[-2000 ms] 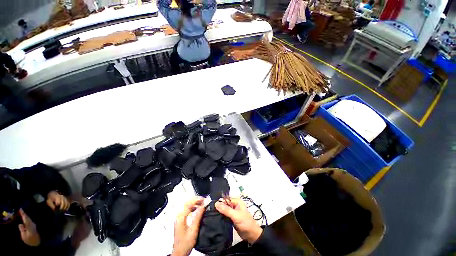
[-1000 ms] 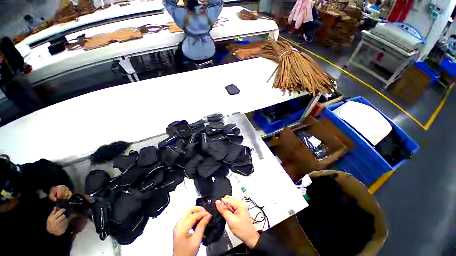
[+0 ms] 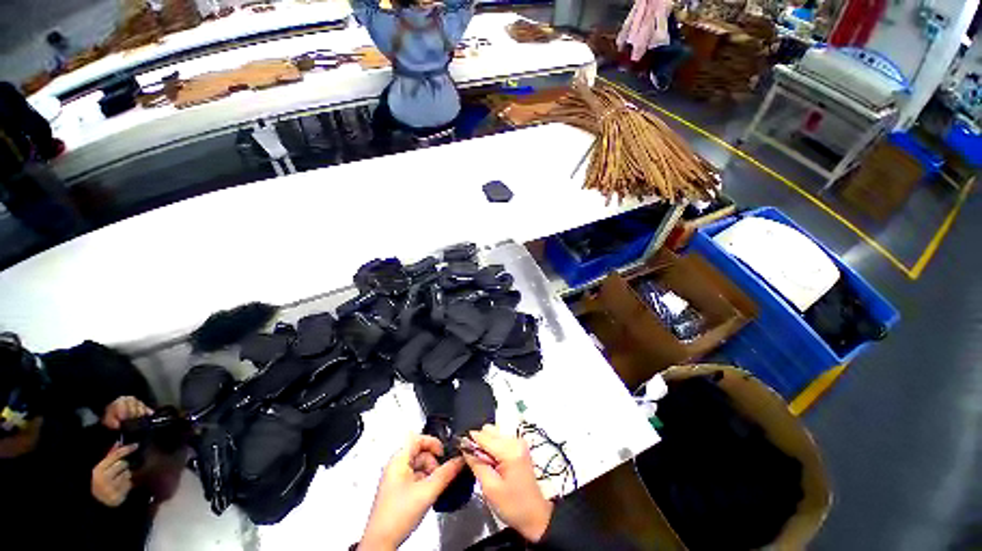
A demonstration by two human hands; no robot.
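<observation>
A black sewn piece (image 3: 456,495) lies under and between my hands at the near edge of the table. My left hand (image 3: 411,484) has thumb and fingertips together at the piece's upper edge. My right hand (image 3: 506,479) is closed around a small slim tool (image 3: 474,449), mostly hidden in its fingers, its tip near my left fingertips. A heap of black rounded pouches (image 3: 275,457) with pale edge lines spreads from in front of my hands to the left. Whether a thread is pinched is too small to tell.
Black cable loops (image 3: 551,457) lie right of my hands. A round-topped carton (image 3: 824,484) of black pieces stands at right, with an open carton (image 3: 711,347) and blue crate (image 3: 754,361) beyond. A co-worker in black (image 3: 81,474) sits at left. A brown strip bundle (image 3: 635,145) lies on the far table.
My hands were a little apart one second ago and are now together at the piece. Two seconds ago more of the piece showed below them. The view has shifted slightly.
</observation>
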